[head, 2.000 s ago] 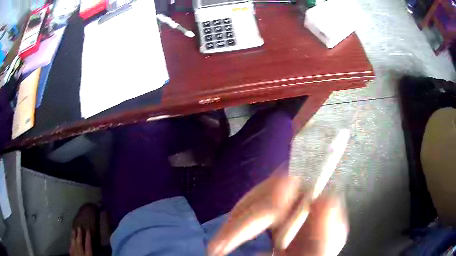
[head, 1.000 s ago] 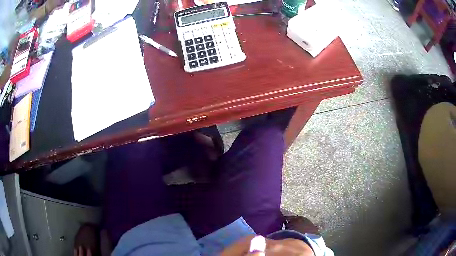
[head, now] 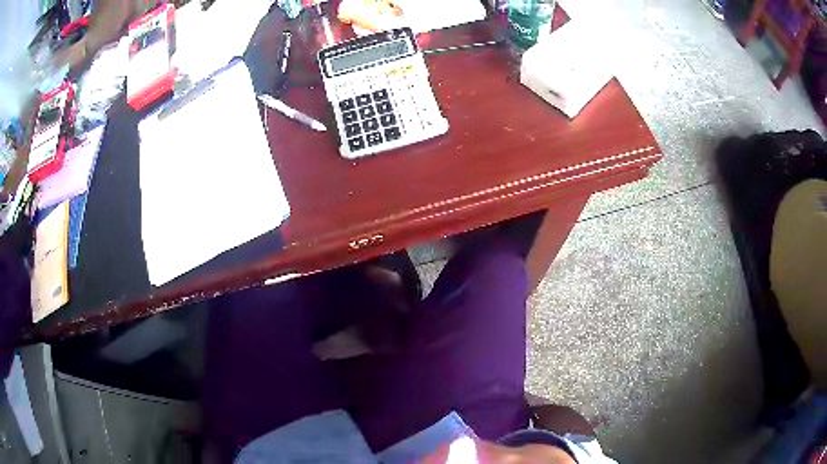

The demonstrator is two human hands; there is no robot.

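My right hand [head: 512, 453] shows only as a strip at the bottom edge, cut off by it. A bright white spot lies at its left end; whether it is a held thing or glare cannot be told. My left hand is not in view. A stack of white sheets [head: 210, 181] lies on a clipboard on the desk in front of me, its print lost in glare. A white pen [head: 294, 112] lies between the sheets and a desktop calculator [head: 388, 95]. Neither hand touches them.
The red-brown desk [head: 508, 127] has a white box [head: 567, 77] and a green bottle [head: 530, 20] at right. A dark pen [head: 286, 53], red-and-white packs [head: 151, 56] and a tan envelope [head: 51, 263] lie at left. A chair [head: 802, 272] stands right on the speckled floor.
The blurred hand with a long white stick, seen two seconds ago, has dropped to the bottom edge. The fingers at lower left have left the picture. The desk sits slightly lower than one second ago.
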